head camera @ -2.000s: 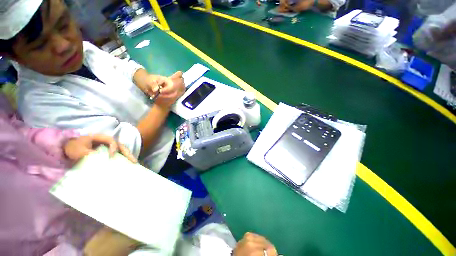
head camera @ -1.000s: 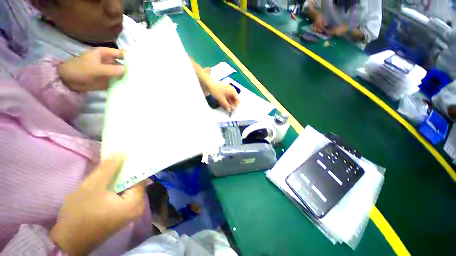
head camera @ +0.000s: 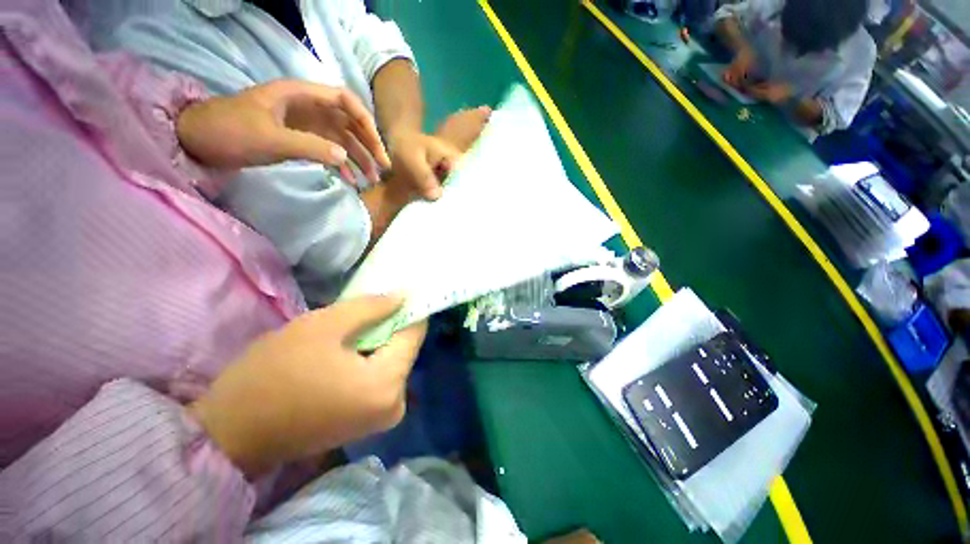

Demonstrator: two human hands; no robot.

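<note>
A sleeve [head camera: 394, 508] at the bottom edge appears to be mine. A sliver of skin, probably my left hand [head camera: 574, 538], is cut off by the edge; its fingers and any hold are hidden. My right hand is out of the picture. A black tablet-like housing [head camera: 702, 404] with white strips and dots lies tilted on whitish translucent sleeves [head camera: 755, 478] on the green bench. Beside me, a person in pink holds a pale green-white sheet [head camera: 489, 213] by its near corner with one hand; their other hand is raised, apart from it.
A grey tape dispenser [head camera: 548, 332] with a white roll stands under the sheet's right end. A small round-topped bottle [head camera: 641, 261] is beside it. A person in white sits beyond the sheet. Across the line are another worker, a white stack [head camera: 856, 218] and a blue bin [head camera: 917, 340].
The view has shifted. The pink-sleeved person's sheet has moved up and right, now over part of the dispenser; their upper hand has let go of it. The hand at the bottom has nearly left view.
</note>
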